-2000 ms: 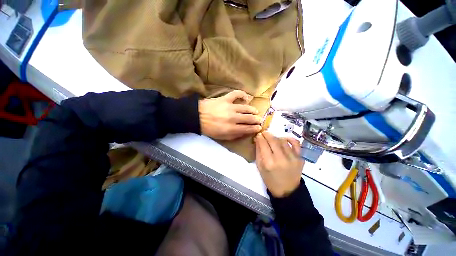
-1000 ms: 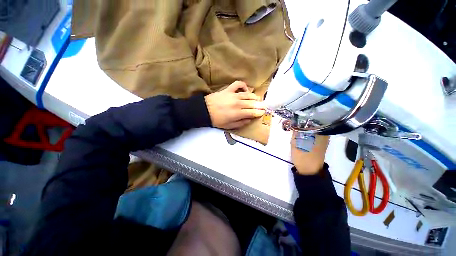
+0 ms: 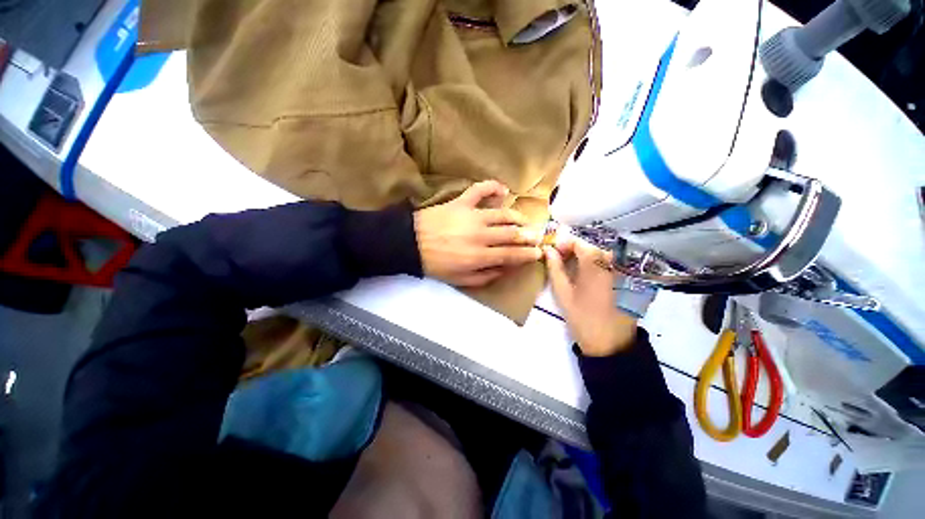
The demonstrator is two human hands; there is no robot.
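A tan-brown jacket (image 3: 304, 112) lies over the white machine table, its zip edge running down beside the sewing machine (image 3: 690, 112). My left hand (image 3: 477, 238) lies flat on the jacket's lower corner, just left of the needle area. My right hand (image 3: 588, 289) pinches the cloth edge at the front of the presser foot, its fingertips touching or nearly touching my left fingertips. The needle and presser foot (image 3: 598, 235) are small and partly hidden by the machine head and my right fingers.
Scissors (image 3: 738, 385) with yellow and red handles lie right of my right hand. Small tan scraps (image 3: 778, 447) lie near them. The ruler-marked table edge (image 3: 446, 370) runs before my lap. A blue-rimmed bin (image 3: 304, 405) holds tan cloth. A red stool (image 3: 61, 243) stands at left.
My right hand has come back from behind the needle area to the cloth edge beside my left fingertips. My left hand stays on the cloth. The camera view has shifted slightly.
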